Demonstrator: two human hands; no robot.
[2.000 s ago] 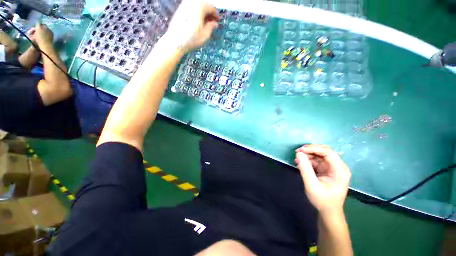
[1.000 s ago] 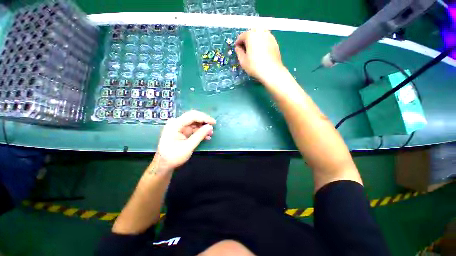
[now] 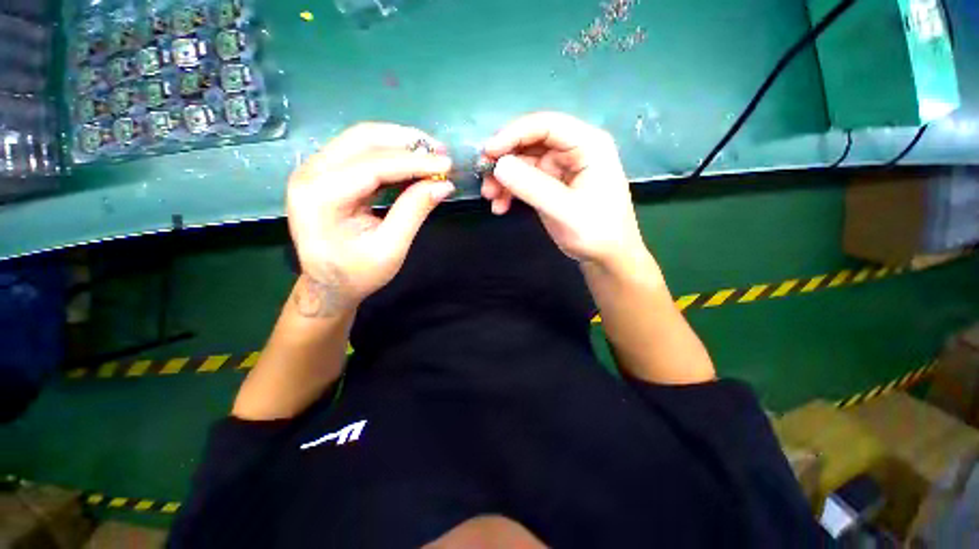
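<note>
My left hand (image 3: 365, 204) is at the bench's front edge, thumb and fingertips pinched on a tiny part (image 3: 438, 177) with a yellow bit. A dark and silver speck shows at its upper fingers. My right hand (image 3: 569, 182) faces it just to the right, fingertips closed on a tiny dark part (image 3: 484, 165), perhaps a board module. The two hands are close but apart. The parts are too small and mostly covered by fingers to tell more.
A blister tray of modules (image 3: 277, 116) lies at the upper left, beside a stack of trays (image 3: 24, 118). Tiny coppery screws (image 3: 604, 30) lie on the mat at the top. A black cable (image 3: 751, 102) and a green box (image 3: 880, 64) are at the right.
My right hand has left the tray of loose components and come back to the bench edge, facing my left hand. The view has tilted down, leaving that tray and the screwdriver out.
</note>
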